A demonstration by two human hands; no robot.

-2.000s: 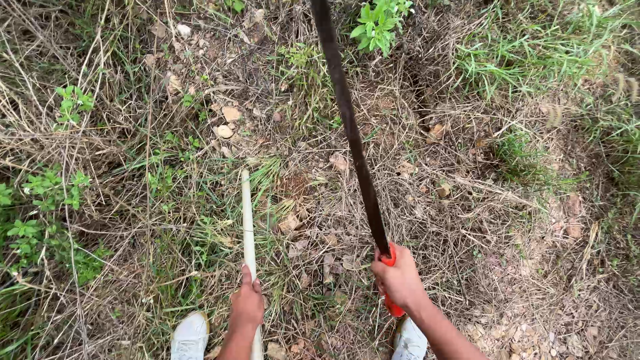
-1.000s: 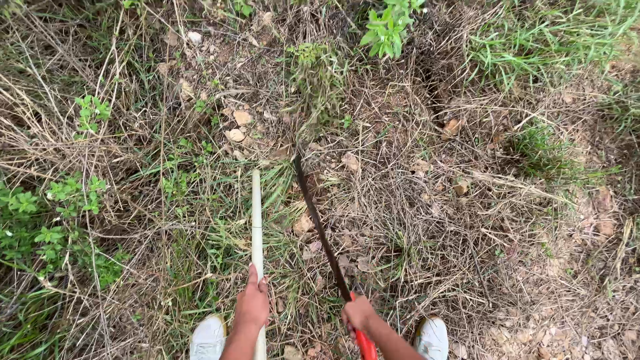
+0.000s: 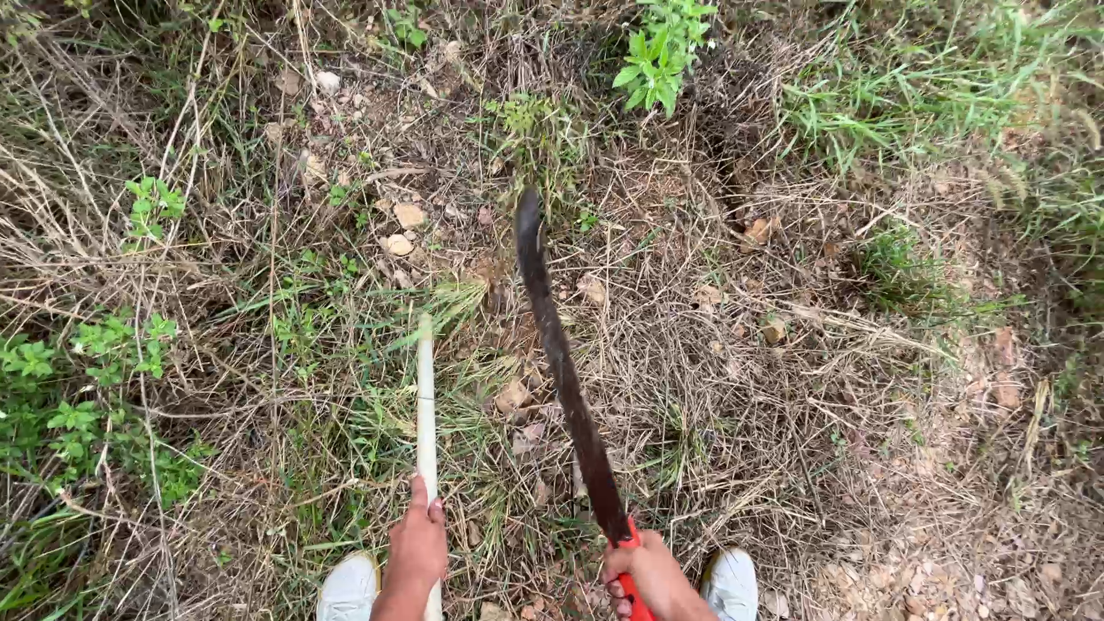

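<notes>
My left hand [image 3: 417, 543] is closed around a pale, straight stick [image 3: 426, 414], which points away from me over the grass. The red handle of a machete [image 3: 565, 379] is in the grip of my right hand [image 3: 642, 573]. Its long dark blade slants up and to the left, with the tip near the middle of the view, beyond the stick's far end. A gap separates blade and stick. A tuft of green grass [image 3: 457, 302] stands by the stick's far end, left of the blade.
Dry cut stalks [image 3: 759, 388] cover much of the ground. Small stones [image 3: 404, 228] lie ahead. A leafy green plant [image 3: 655, 65] grows at the top, and green weeds [image 3: 112, 362] are at the left. My white shoes [image 3: 349, 586] stand at the bottom edge.
The machete blade was raised two seconds ago, reaching the top edge, then came down with its tip near the stick's end. Now its tip is farther forward. The stick remains in my left hand.
</notes>
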